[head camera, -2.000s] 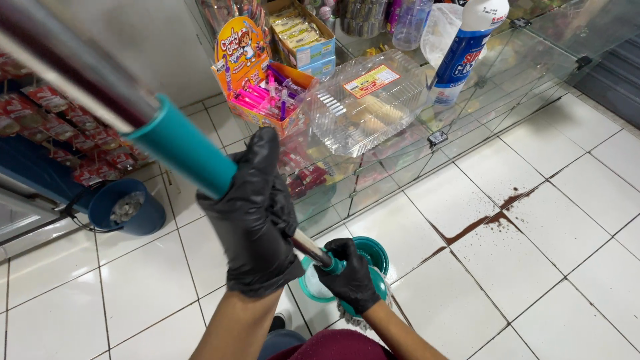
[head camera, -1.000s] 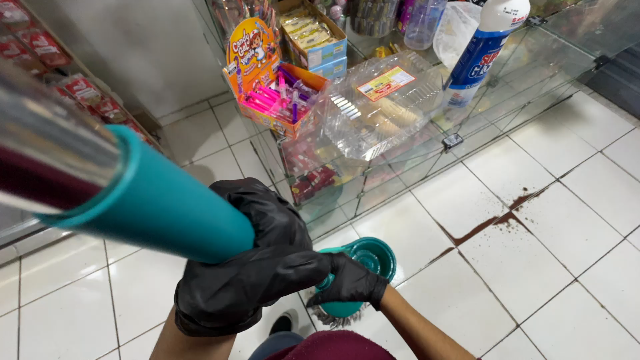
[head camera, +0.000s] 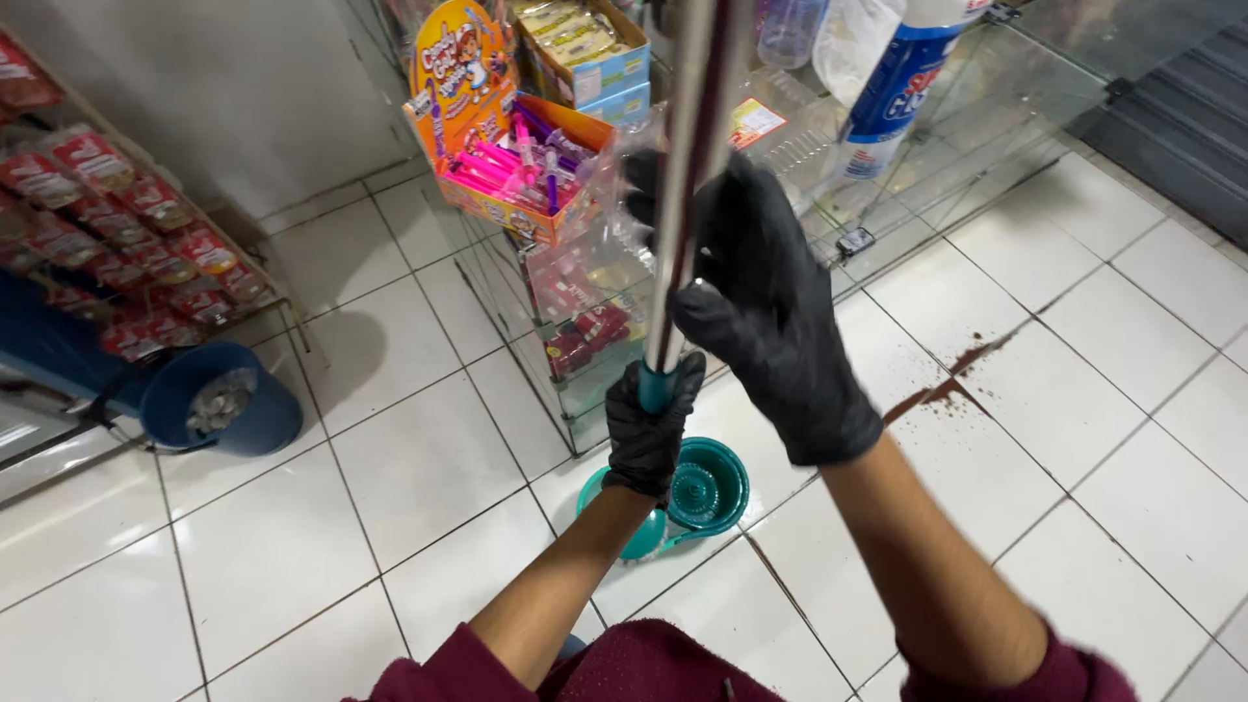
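A metal mop pole (head camera: 687, 185) stands nearly upright in front of me. My left hand (head camera: 651, 424), in a black glove, is closed around its teal collar (head camera: 656, 386). Higher up, my right hand (head camera: 770, 302), also black-gloved and slightly blurred, has its fingers spread behind and beside the pole, with the thumb close to the shaft; whether it touches is unclear. Beneath my left hand is a teal mop bucket (head camera: 707, 487) on the floor, with the round teal mop head (head camera: 643, 539) at its left, partly hidden by my forearm.
A glass display case (head camera: 585, 390) carries a candy box (head camera: 463, 88), a clear plastic container (head camera: 780, 136) and a cleaner bottle (head camera: 902, 88). Brown powder (head camera: 941, 395) lies on the white tiles at right. A blue bucket (head camera: 258, 419) stands below hanging red packets (head camera: 117, 224) at left.
My left hand has gone from the upper teal grip down to the lower collar. My right hand has left the lower pole and is now higher up. The pole has swung from slanting left to nearly upright.
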